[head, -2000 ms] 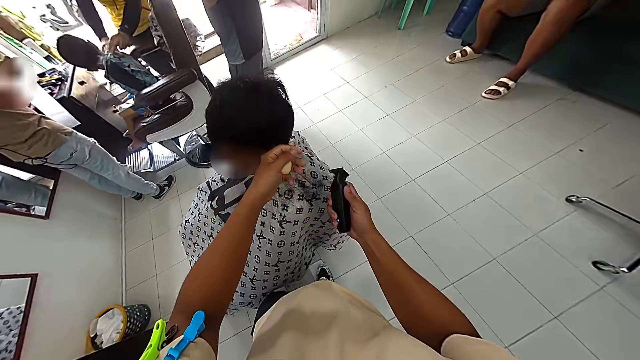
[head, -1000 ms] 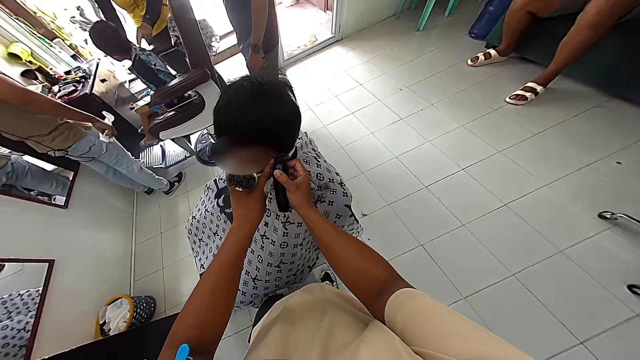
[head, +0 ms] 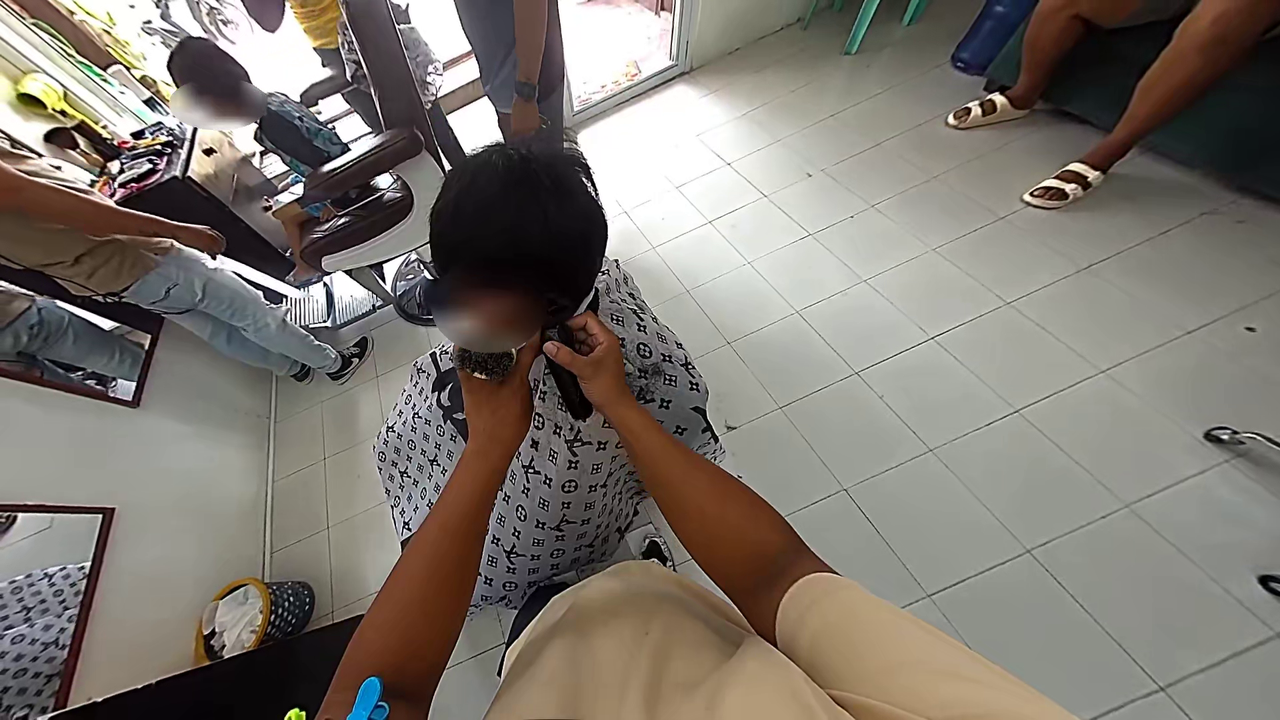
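Note:
A person with short black hair [head: 518,225] sits in front of me under a white barber cape [head: 570,500] with a dark printed pattern. My right hand [head: 595,360] is closed around a black hair clipper [head: 568,388], whose upper end is at the side of the person's head, below the hair. My left hand [head: 500,405] is beside it, close to the chin, and holds a brush with dark grey bristles [head: 486,363]. The brush handle is hidden in that hand. Whether the clipper touches the hair cannot be told.
Behind the seated person is a brown barber chair [head: 365,190] with another person near it. A person in jeans [head: 230,310] stands at left by a counter [head: 200,190]. A wastebasket [head: 290,608] is at lower left. Sandalled feet [head: 1065,185] rest on the tiled floor at upper right.
Two seconds ago my right hand held the clipper out by the cape, away from the head; now it is up beside the head. The brush bristles now show at my left hand.

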